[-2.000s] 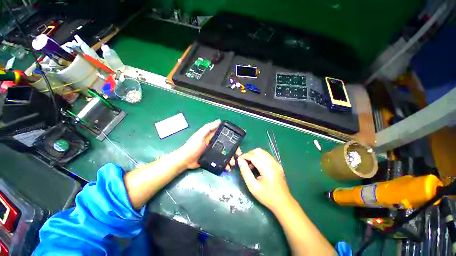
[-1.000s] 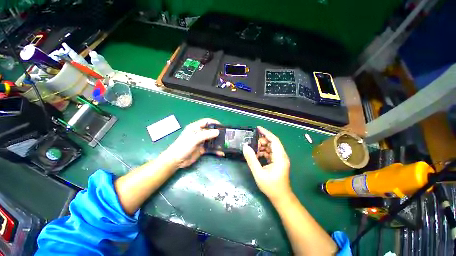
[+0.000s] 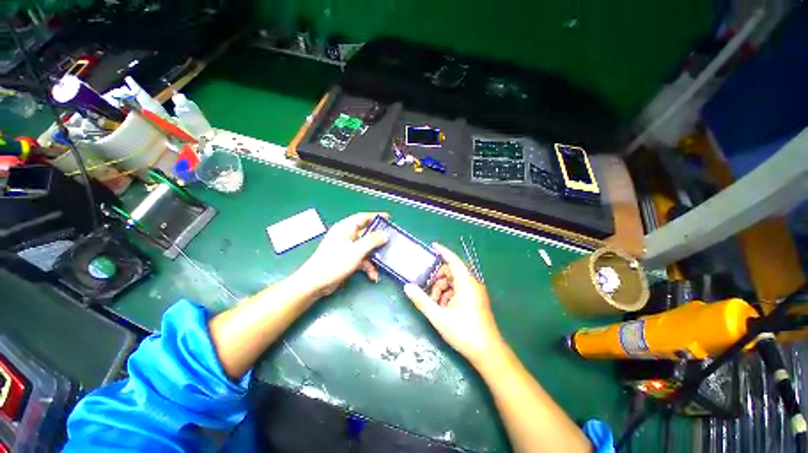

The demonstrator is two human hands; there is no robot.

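Observation:
A small dark phone part [image 3: 407,255] with a pale, shiny face is held above the green mat in the middle. My left hand [image 3: 348,251] grips its upper left end, thumb on the face. My right hand [image 3: 450,296] grips its lower right end, thumb along the near edge. My fingers hide both ends. A flat white rectangle [image 3: 297,231] lies on the mat left of my left hand. Thin silver tweezers [image 3: 471,257] lie just beyond my right hand.
Behind is a long black parts tray [image 3: 372,164] with boards and a gold-rimmed part [image 3: 577,168]. At right are a brown cardboard pot [image 3: 602,281] and an orange tool [image 3: 664,331]. At left are a clear cup [image 3: 221,171], a wire reel [image 3: 158,209] and a small fan [image 3: 102,265].
Both hands now hold the phone part, first mostly in my left hand. It has turned from a dark inner side, through level, to a slanted pale face.

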